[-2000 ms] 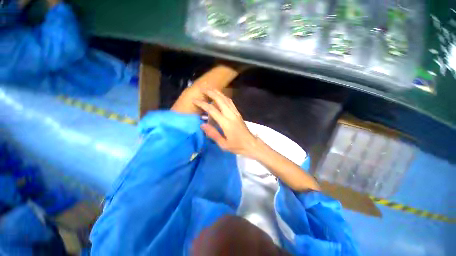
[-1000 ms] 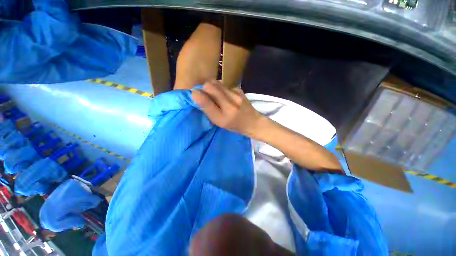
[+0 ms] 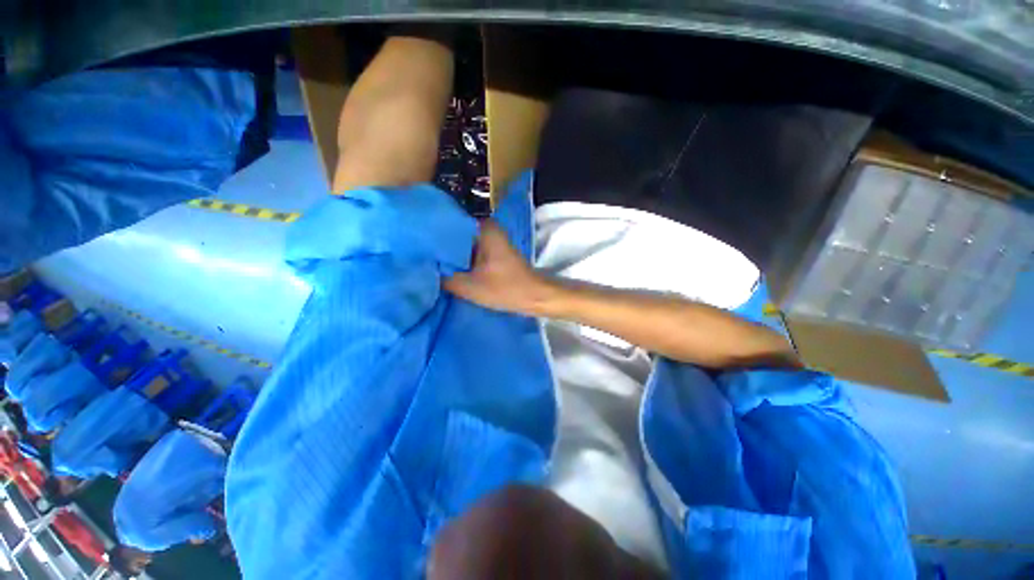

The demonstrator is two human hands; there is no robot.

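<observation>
My left forearm goes up into a brown carton (image 3: 507,113) below the bench edge. My left hand is hidden up there under the bench. My right hand (image 3: 496,275) is at the rolled blue cuff of my left sleeve (image 3: 391,232) and grips its cloth near the elbow. Its fingertips are hidden in the folds. Shiny black parts (image 3: 463,147) show inside the carton beside my forearm.
The dark bench edge (image 3: 635,32) crosses the top. A right-hand carton holds clear-grey trays (image 3: 918,255), with an open flap (image 3: 867,357). A blue-smocked person (image 3: 125,153) is at left; more people sit at lower left.
The view has tipped down, and the tray with green boards has left the picture. My right hand has gone from loosely open over the left forearm to gripping the sleeve cuff.
</observation>
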